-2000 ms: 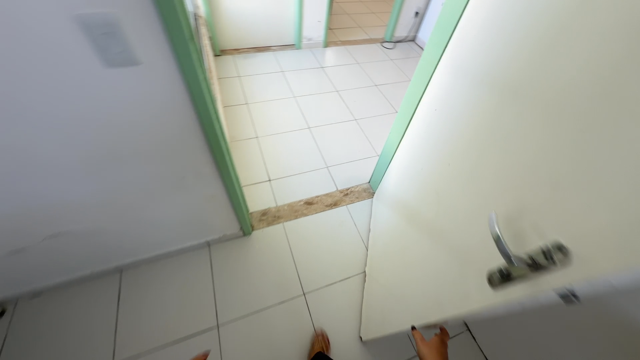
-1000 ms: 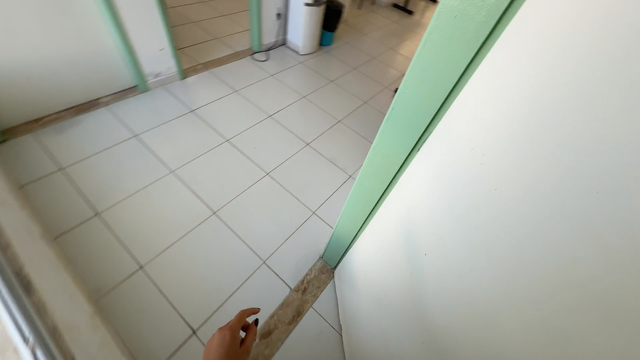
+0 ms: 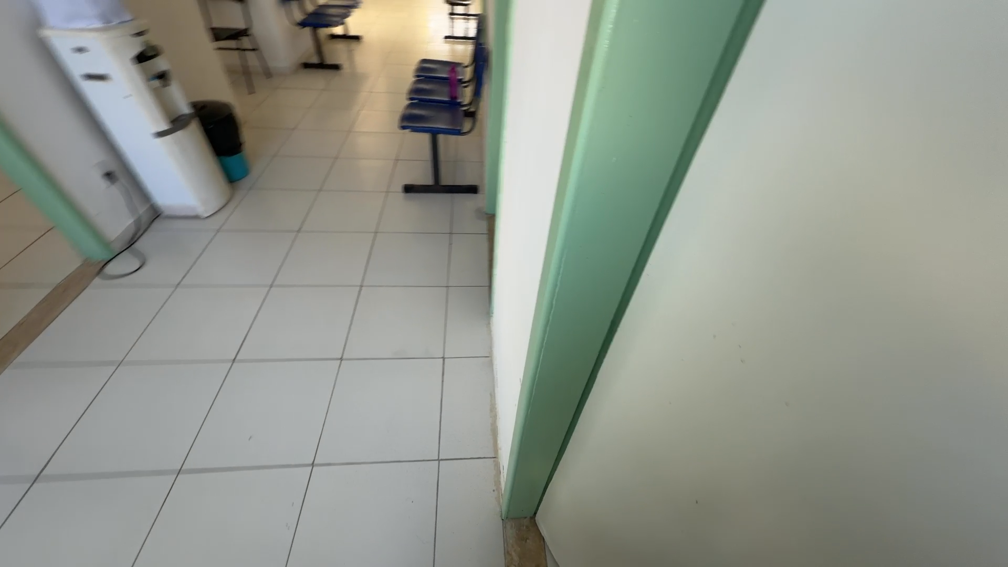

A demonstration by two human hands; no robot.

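Note:
Neither my left hand nor my right hand shows in the head view. On the right, a pale door (image 3: pixel 787 339) stands at an angle against a green door frame (image 3: pixel 622 197). A brown stone threshold (image 3: pixel 524 543) lies at the foot of the frame, at the bottom edge. White floor tiles (image 3: pixel 276 409) stretch from here into the hallway. The door's handle is out of view.
At the upper left, a white water dispenser (image 3: pixel 134 118) stands beside a black and blue bin (image 3: pixel 220 130); its cable (image 3: pixel 130 256) lies on the floor. Blue linked seats (image 3: pixel 433 116) line the right side, with more blue seats (image 3: pixel 323 17) and a dark chair (image 3: pixel 230 34) farther back.
The view has swung right and moved forward through the doorway. The hand seen low near the threshold one second ago is out of view. The dispenser and seats show larger or newly.

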